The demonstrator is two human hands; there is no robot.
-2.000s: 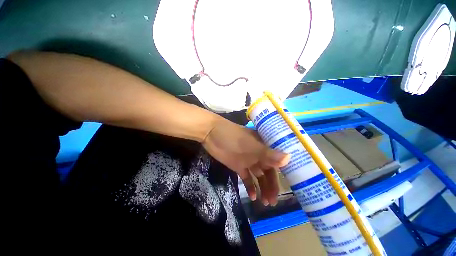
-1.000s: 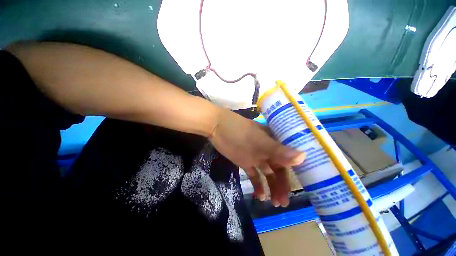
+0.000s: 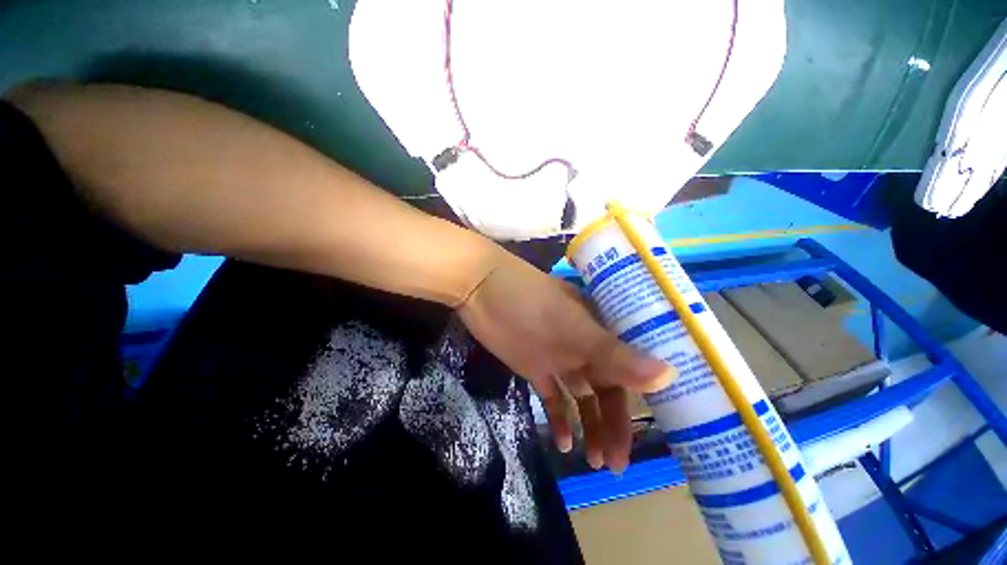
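Note:
A white plastic housing (image 3: pixel 387 50) with a glaring centre lies at the top middle of the head view, overhanging the bench edge. Dark red wires (image 3: pixel 451 77) curve round it, with small dark connectors (image 3: pixel 699 142) at its lower sides. A white and blue sealant cartridge (image 3: pixel 663 342) in a yellow-framed caulking gun (image 3: pixel 723 381) slants up to the housing's lower edge; its nozzle is lost in glare. My left hand (image 3: pixel 569 359) is beside the cartridge, thumb against or over its side, fingers apart and hanging, not wrapped round it. My right hand and the gun's handle are out of view.
The green bench (image 3: pixel 839 88) runs across the top. Another white housing (image 3: pixel 972 138) is at the right edge, beside dark clothing. Below are a blue metal rack (image 3: pixel 883 403), cardboard boxes (image 3: pixel 790 331) and a blue floor with a yellow line.
The housing has shifted right in the picture over two seconds. The cartridge and my left hand first shifted right, then the cartridge's front end dropped slightly. My left hand's pose is nearly the same.

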